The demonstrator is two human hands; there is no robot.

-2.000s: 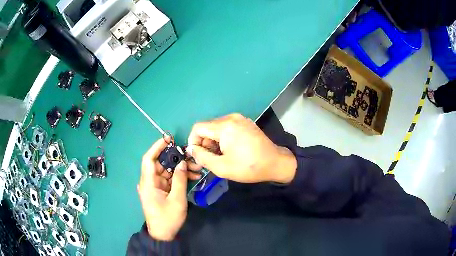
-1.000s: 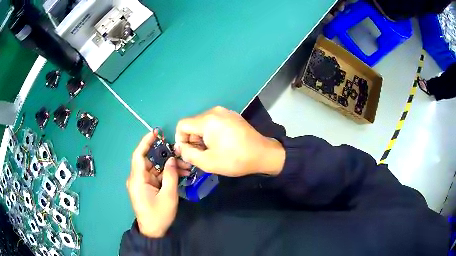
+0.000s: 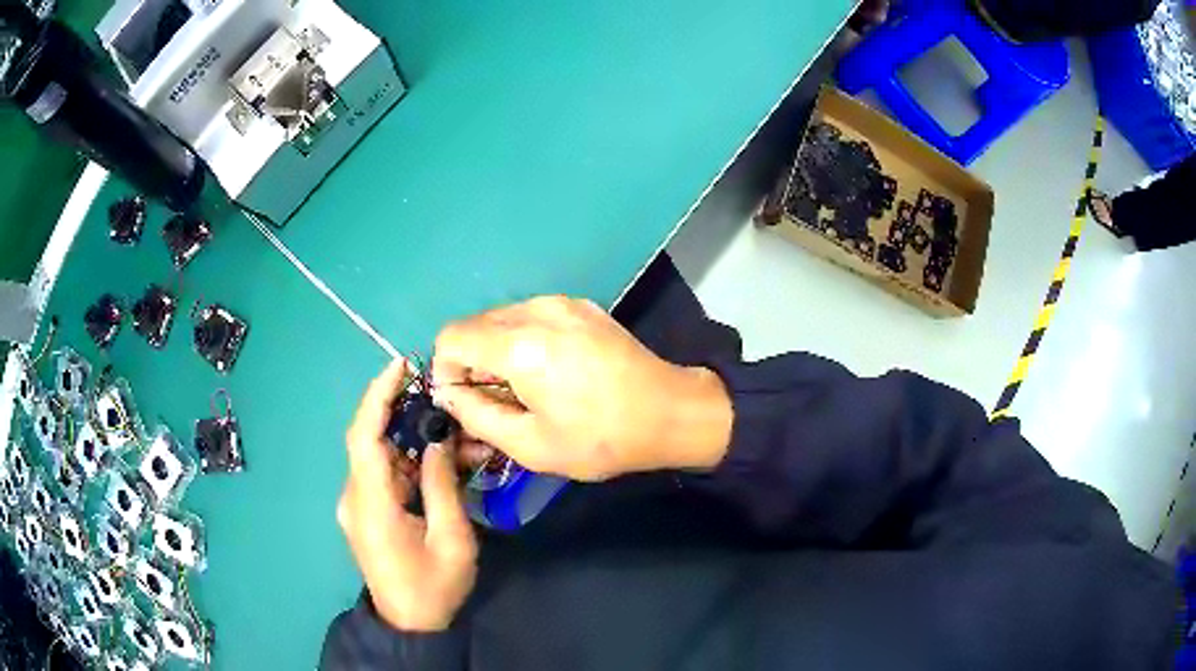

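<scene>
My left hand holds a black module between thumb and fingers above the front edge of the bench. The module is a small dark square with a round centre. My right hand is at its right side, with thumb and forefinger pinched on thin lead wires beside the module. The wires' far ends are hidden by my fingers. A clear-edged part partly shows under my right hand; I cannot tell if it is held.
Several black modules lie left of the white line. White-faced square housings spread at lower left. The screw feeder and black electric screwdriver stand at the back left. A cardboard box and blue stool are on the floor, right.
My right thumb and forefinger have moved toward the module's upper edge, and the module has turned slightly in my left hand. The whole view has shifted, moving the bench things left and up.
</scene>
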